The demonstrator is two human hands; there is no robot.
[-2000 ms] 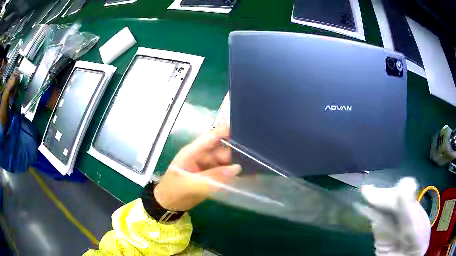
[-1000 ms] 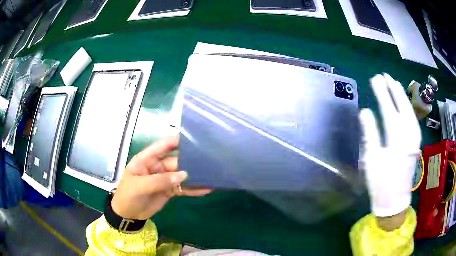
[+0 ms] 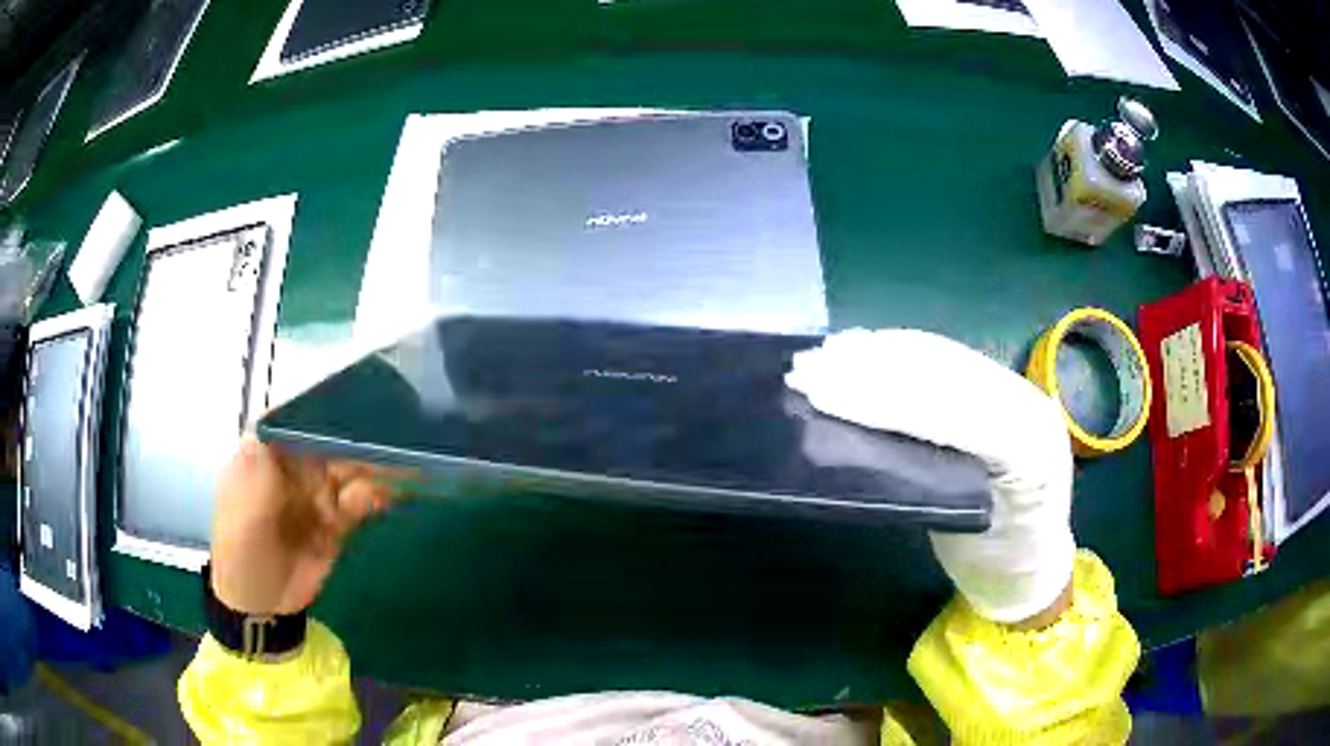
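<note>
I hold a dark ADVAN tablet back cover (image 3: 613,415) tilted, logo side up, low in front of me. My bare left hand (image 3: 292,517) grips its left end from below. My white-gloved right hand (image 3: 955,437) grips its right end, with the fingers over the top face. A second grey back cover (image 3: 627,241) lies behind it on a white sheet (image 3: 391,241), logo and camera block up. The held cover hides its near edge. Whether clear film lies on the held cover I cannot tell.
On the left lie two housings inner side up (image 3: 190,394) and a white block (image 3: 105,248). On the right are a bottle with a metal top (image 3: 1091,190), a small metal part (image 3: 1160,239), yellow tape (image 3: 1091,382), a red box (image 3: 1189,466) and stacked covers (image 3: 1291,292). More covers line the far side.
The held cover has come down nearer me and tilted flatter, uncovering the grey cover behind it. My right hand has closed on its right end. The view has shifted to the right.
</note>
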